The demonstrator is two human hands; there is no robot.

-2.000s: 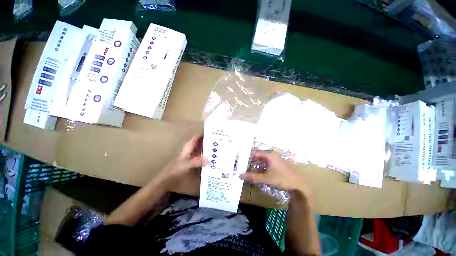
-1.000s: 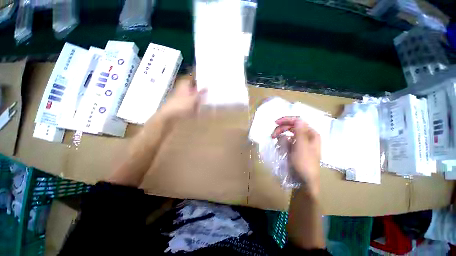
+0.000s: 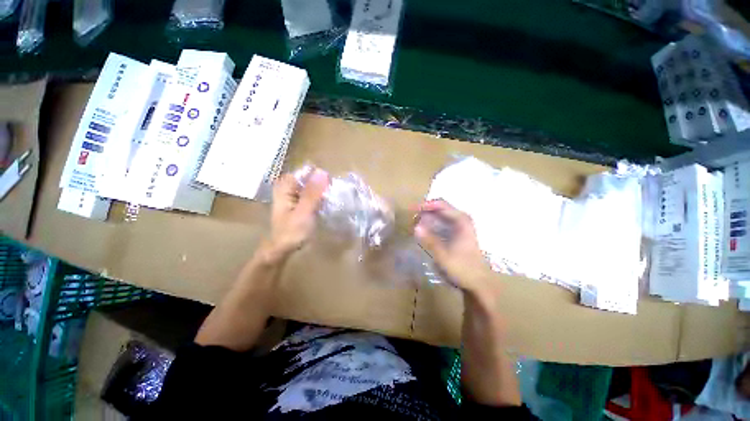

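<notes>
My left hand (image 3: 298,212) is left of centre over the bench, its fingers closed at the edge of a crinkled clear plastic bag (image 3: 358,212). The bag is blurred and holds no box that I can see. My right hand (image 3: 451,242) is to the right of it, in front of the bag stack (image 3: 510,210), with bunched clear film in its fingers and some film hanging below. White unbagged boxes (image 3: 255,123) lie overlapping at the left of the bench. No box is in either hand.
Bagged boxes (image 3: 370,49) lie on the green conveyor belt (image 3: 493,74) beyond the cardboard-covered bench (image 3: 206,255). More boxes (image 3: 678,234) stand at the right. Green crates (image 3: 90,288) and dark shiny plastic (image 3: 144,370) are below the bench edge.
The box my left hand moved to the belt is released there. My left hand has come back to the bench and taken hold of a clear bag. My right hand has moved slightly left.
</notes>
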